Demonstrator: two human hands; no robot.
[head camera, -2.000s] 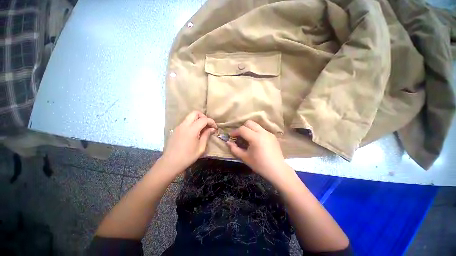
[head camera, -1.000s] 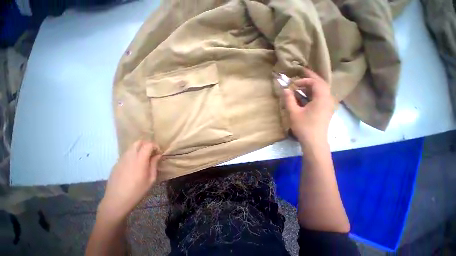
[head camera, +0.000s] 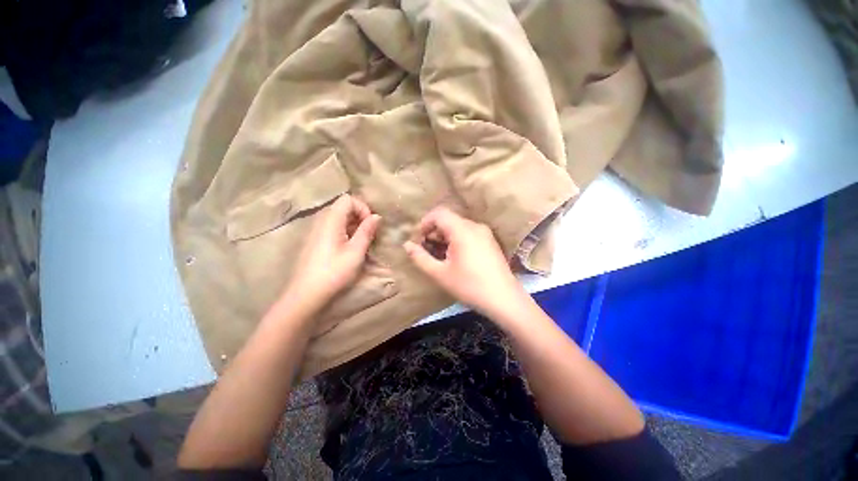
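Note:
A tan jacket (head camera: 405, 178) lies on the table with its patch pocket and pocket flap (head camera: 287, 199) facing up. My left hand (head camera: 334, 252) is at the pocket's right edge, fingertips pinched on the cloth; whether a thread is between them is too small to tell. My right hand (head camera: 461, 258) is just right of it, over the jacket, with thumb and fingers curled together. The thread snips are mostly hidden in the right fingers. The sleeve (head camera: 499, 160) lies to the right, with plaid lining showing at its cuff.
The pale blue table (head camera: 113, 282) curves around the jacket. A blue plastic bin (head camera: 706, 319) is below the table edge at right. Dark garments (head camera: 85, 47) lie at the far left. My dark lap (head camera: 423, 404) is covered with thread scraps.
The jacket has shifted left and turned in view. My right hand has come from the sleeve back beside my left. My left hand has moved up from the hem to the pocket's edge.

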